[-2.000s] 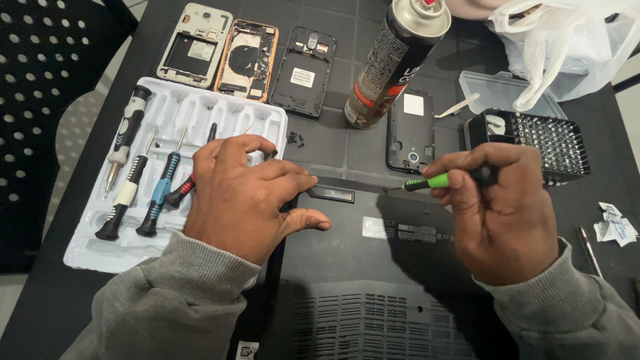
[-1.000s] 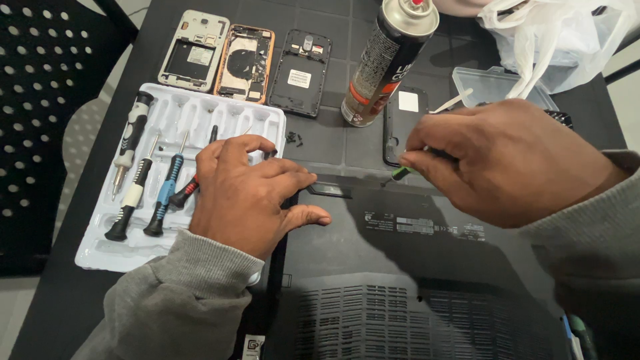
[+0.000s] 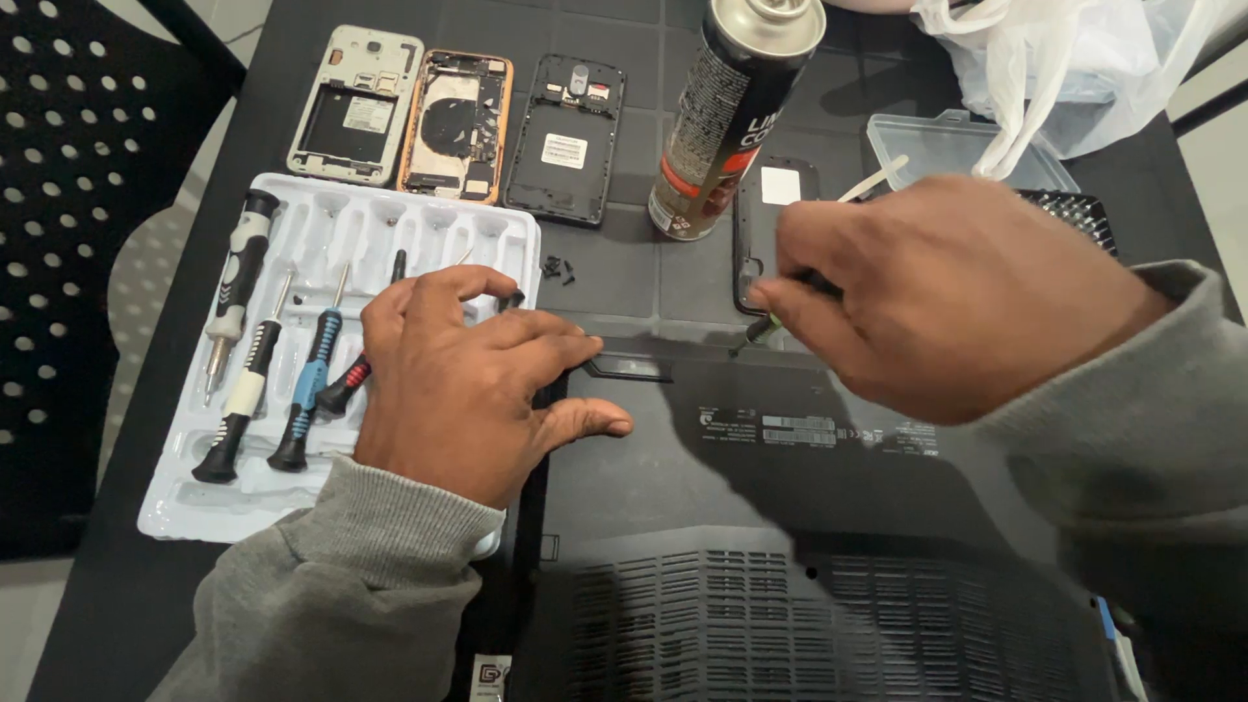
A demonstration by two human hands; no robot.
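My right hand (image 3: 936, 302) grips a green and black screwdriver (image 3: 763, 329), mostly hidden by the fingers. Its tip points down at the far edge of an upside-down black laptop (image 3: 663, 478). My left hand (image 3: 468, 380) lies with fingers spread over the right side of a white plastic tray (image 3: 195, 507) and the laptop's corner; nothing is plainly held in it. In the tray rest a white and black screwdriver (image 3: 244, 395), a blue and black one (image 3: 310, 390) and a red and black one (image 3: 346, 383). Small black screws (image 3: 558, 270) lie beyond my left fingertips.
Opened phones stand in a row at the back: a silver frame (image 3: 356, 105), an orange one (image 3: 455, 127), a black one (image 3: 567, 141). An aerosol can (image 3: 731, 117) stands near another black phone (image 3: 746, 224). A clear plastic lid (image 3: 926, 146), bit case (image 3: 1077, 219) and white plastic bag (image 3: 1072, 68) are behind my right hand.
Two seconds ago my right hand held the screwdriver tilted, its green handle in plain view. The hand has since turned over and now covers most of it. My left hand has stayed put.
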